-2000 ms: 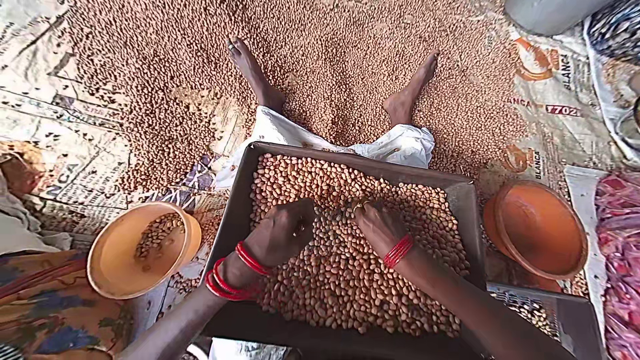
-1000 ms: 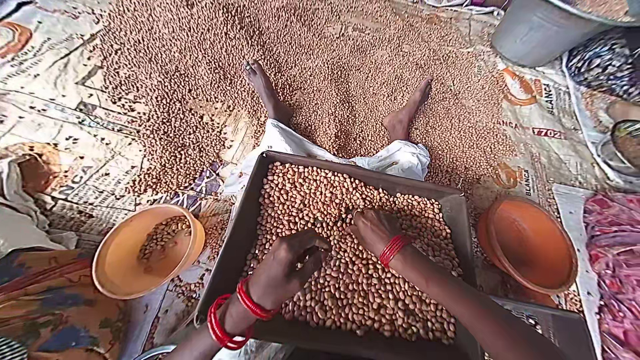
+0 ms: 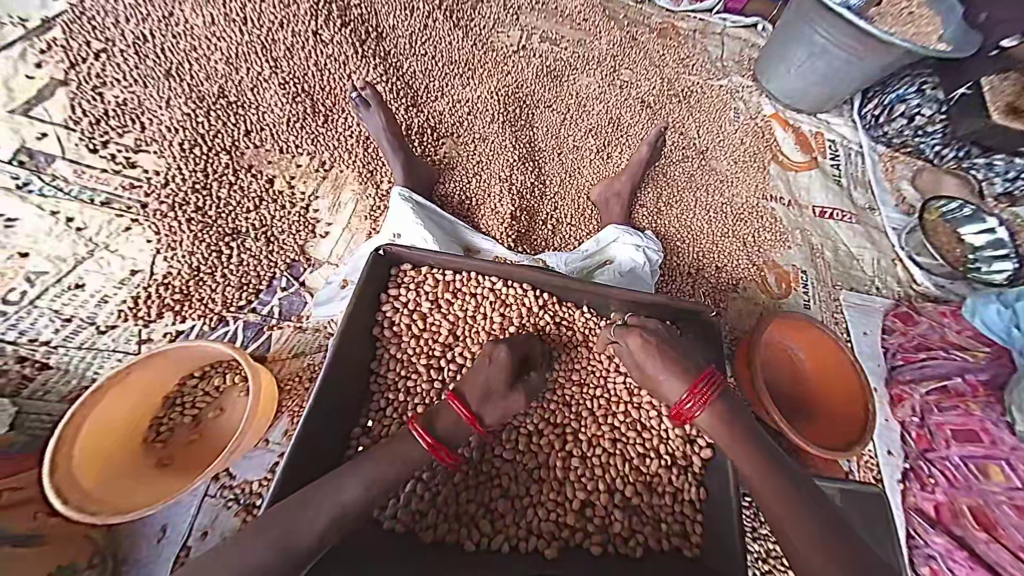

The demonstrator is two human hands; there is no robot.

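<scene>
A dark rectangular tray (image 3: 724, 496) full of shelled peanuts (image 3: 560, 472) lies over my lap. My left hand (image 3: 512, 376), with red bangles at the wrist, is over the nuts near the tray's middle; its fingers are curled, blurred and partly hidden. Near the upper right part of the tray, my right hand (image 3: 644, 352) touches the nuts with bent fingers, a ring on one and red bangles at the wrist. Whether either hand grips a nut cannot be seen. The two hands are apart.
An orange bowl (image 3: 120, 432) with some nuts stands left, another orange bowl (image 3: 816, 384) right. Peanuts (image 3: 512, 104) cover the printed sheet around my feet. A grey bucket (image 3: 832, 56), a steel dish (image 3: 968, 240) and pink netting (image 3: 952, 416) lie at the right.
My left hand has moved right and up across the tray since one second ago. My right hand has shifted to the right, away from the tray's middle.
</scene>
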